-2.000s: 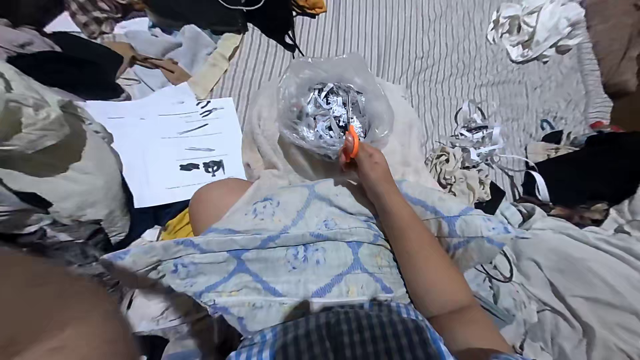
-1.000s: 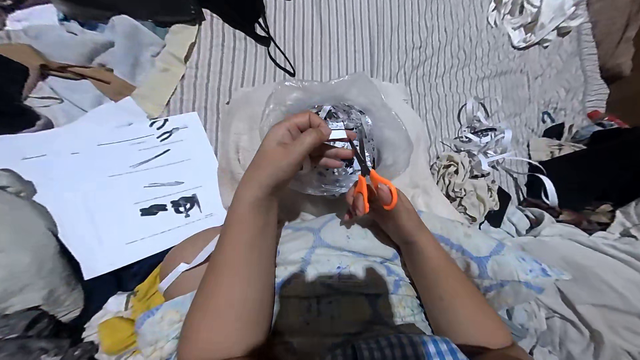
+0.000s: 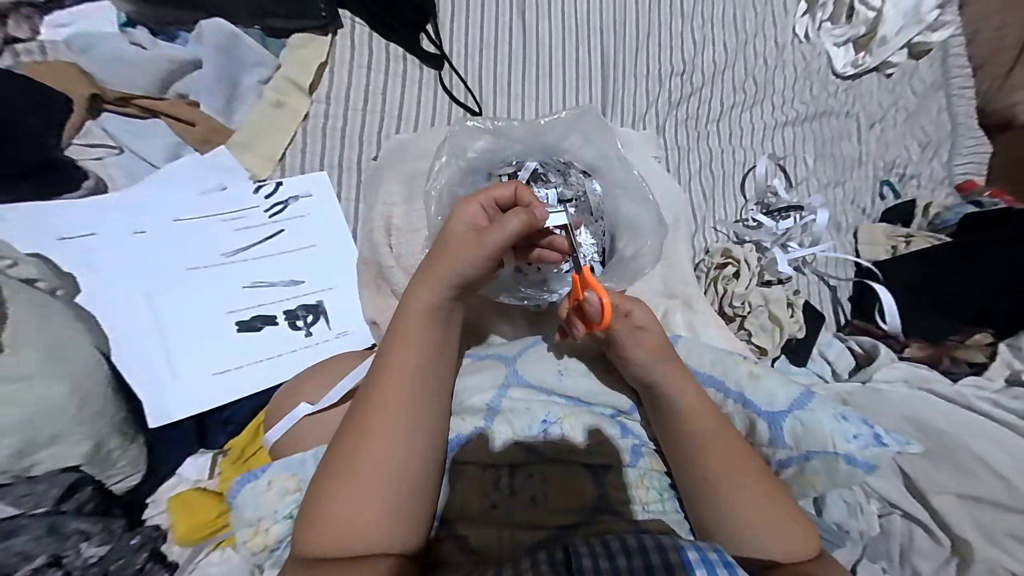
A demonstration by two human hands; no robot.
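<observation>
My left hand [image 3: 500, 232] pinches a narrow white paper strip [image 3: 554, 217] over a clear plastic bag [image 3: 632, 200]. Orange-handled scissors [image 3: 588, 292] are in my right hand [image 3: 620, 324], fingers through the loops, with the blades pointing away from me at the strip. Whether the blades are parted is hard to tell. Inside the open bag lie many small cut pieces [image 3: 590, 240], white, dark and shiny silver. A white strip [image 3: 320, 404] hangs over the knee by my left forearm.
Printed white sheets [image 3: 168, 320] lie at the left beside a pale cushion [image 3: 56, 376]. Curled white strips [image 3: 788, 224] and crumpled cream cloth [image 3: 752, 304] are at the right. A black strap [image 3: 458, 84] lies on the striped bedspread [image 3: 560, 56]. A patterned pillow [image 3: 736, 400] rests on the lap.
My left hand has come in over the bag and holds a strip at the scissors. Two seconds ago, my right hand held the scissors down into the bag.
</observation>
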